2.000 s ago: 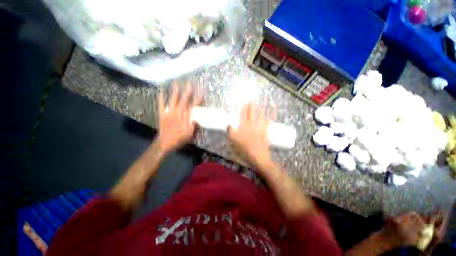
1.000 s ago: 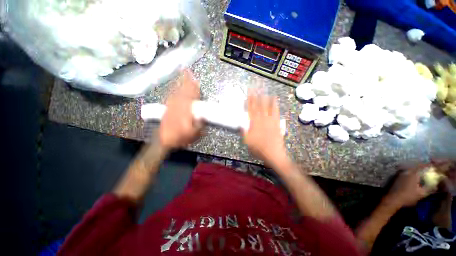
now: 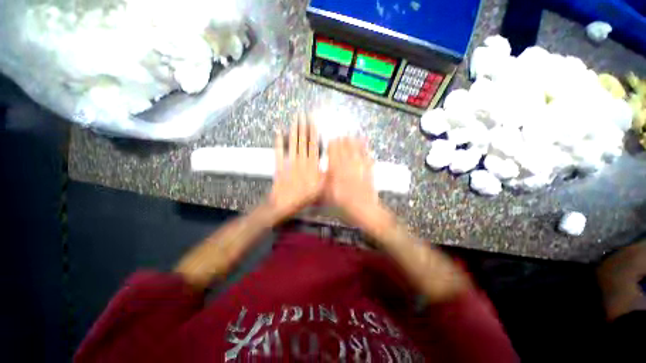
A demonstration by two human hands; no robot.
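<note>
A smooth white rolled log (image 3: 234, 161) lies on the speckled grey countertop, roughly parallel to its front edge. My left hand (image 3: 297, 170) and my right hand (image 3: 349, 174) lie flat side by side across its middle, fingers pointing away from me. Both palms press on the log without gripping it. The log's two ends show on either side, and its middle is hidden under the hands. The bench scale (image 3: 375, 67) stands beyond, with green lit displays and a blue platform.
A clear plastic bag (image 3: 177, 127) with a ragged white mass (image 3: 106, 57) is at left. A pile of white lumps (image 3: 545, 113) is right of the scale, with yellow pieces (image 3: 637, 106) beyond. One lump (image 3: 572, 222) lies near the front edge. Another person's arm (image 3: 627, 276) shows at right.
My hands have moved together at the log's middle. More of the log's left end shows. The scale displays have turned green. A single lump now lies near the front edge at right.
</note>
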